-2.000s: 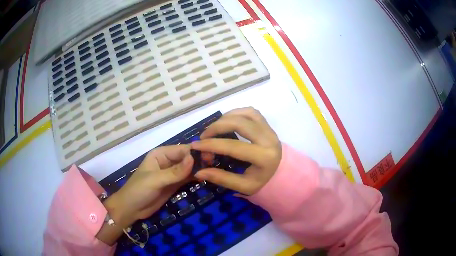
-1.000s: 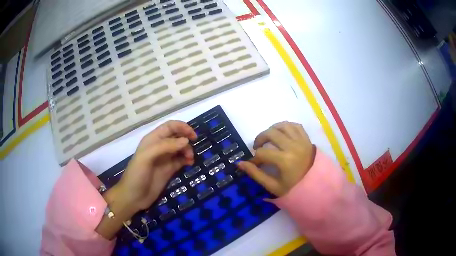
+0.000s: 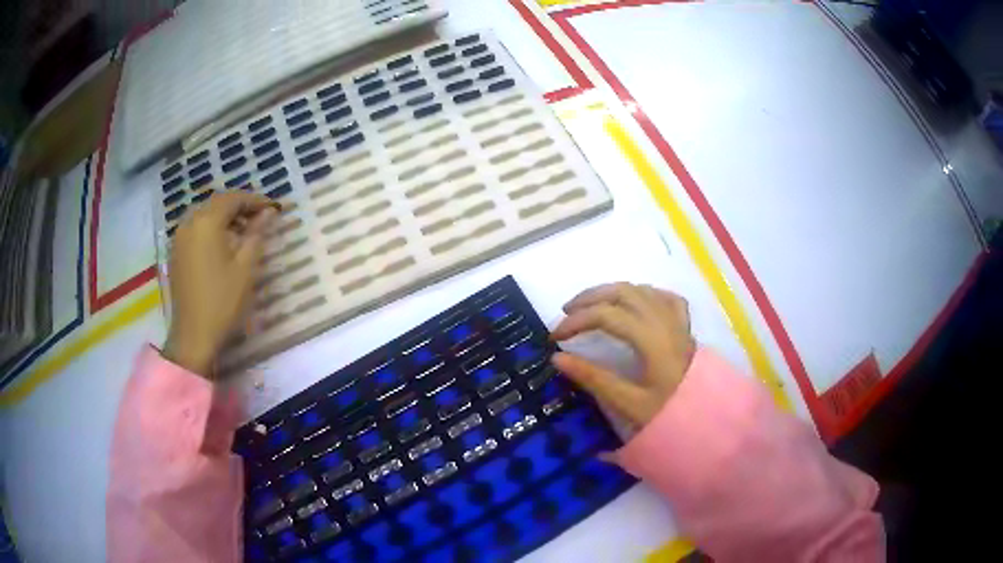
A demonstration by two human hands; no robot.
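Note:
The cream parts tray (image 3: 385,269) lies beyond the black-and-blue tray. Dark oblong pieces (image 3: 317,174) fill its far and left rows. My left hand (image 3: 220,264), slightly blurred, is over the cream tray's left part. Its thumb and finger are close together by the last dark pieces; whether they hold a piece is unclear. The black-and-blue parts tray (image 3: 440,485) lies nearest me with rows of shiny oblong pieces (image 3: 480,450). My right hand (image 3: 632,346) is at that tray's right edge, thumb and forefinger nearly together at a dark spot; whether it holds a piece is unclear.
A second pale tray (image 3: 253,66) lies at the far side, against the cream tray. Red, yellow and dark blue tape lines mark the white tabletop (image 3: 792,165). A red label (image 3: 851,394) is at right. Stacked sheets (image 3: 28,264) stand at far left.
The hands were together over the black-and-blue tray, then parted. My left hand has moved out over the cream tray. My right hand stays by the black-and-blue tray's right edge. The view has shifted slightly.

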